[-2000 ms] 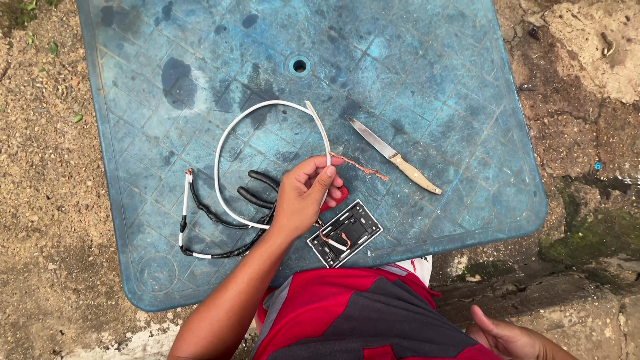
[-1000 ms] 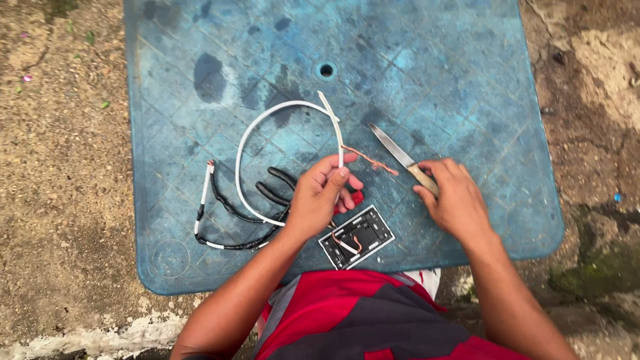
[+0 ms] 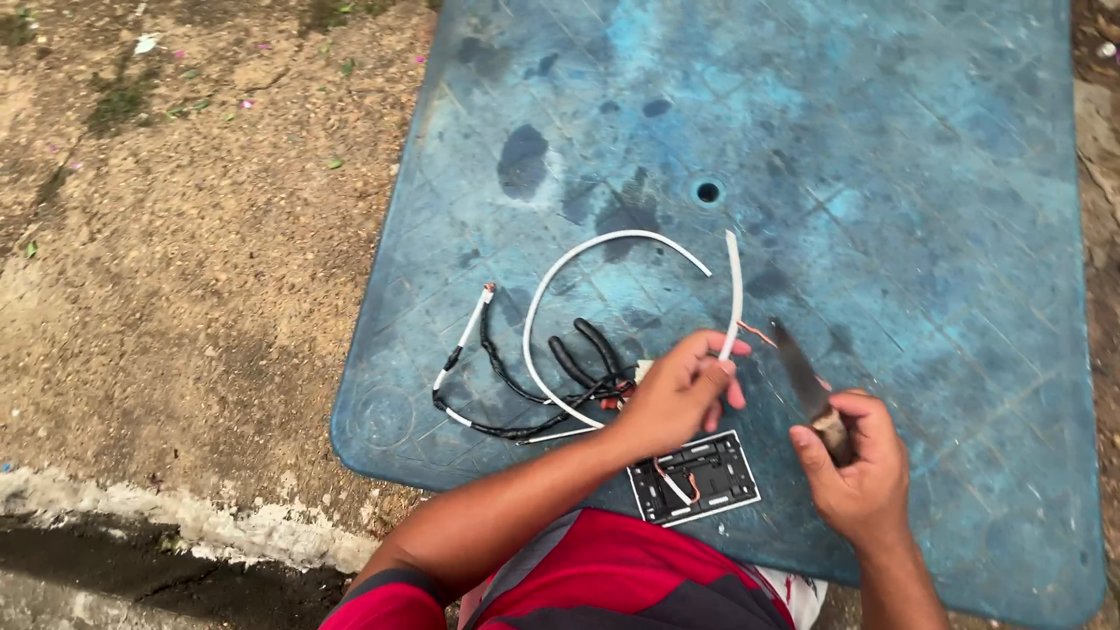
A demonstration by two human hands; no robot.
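Between the thumb and fingers of my left hand (image 3: 682, 385) is a white sheathed cable (image 3: 734, 289), its cut end pointing up the table. A thin copper wire (image 3: 756, 333) sticks out to the right beside it. My right hand (image 3: 862, 464) grips a knife (image 3: 798, 367) by its handle, the blade tip near the copper wire. Left of my left hand, a white cable (image 3: 535, 306) curves in an arc. Below that hand lies a black rectangular electrical plate (image 3: 722, 472) with a white rim and short wires on it.
Black-handled pliers (image 3: 595, 346) lie partly hidden behind my left hand. A black-taped wire (image 3: 494, 354) bends across the left of the blue plastic table (image 3: 962, 289). The table has a round hole (image 3: 707, 192). Rough ground surrounds it, and my torso is at the near edge.
My right hand came from off the table to the knife handle, and the knife is now lifted beside the copper wire. My left hand still holds the cable. The view has shifted.
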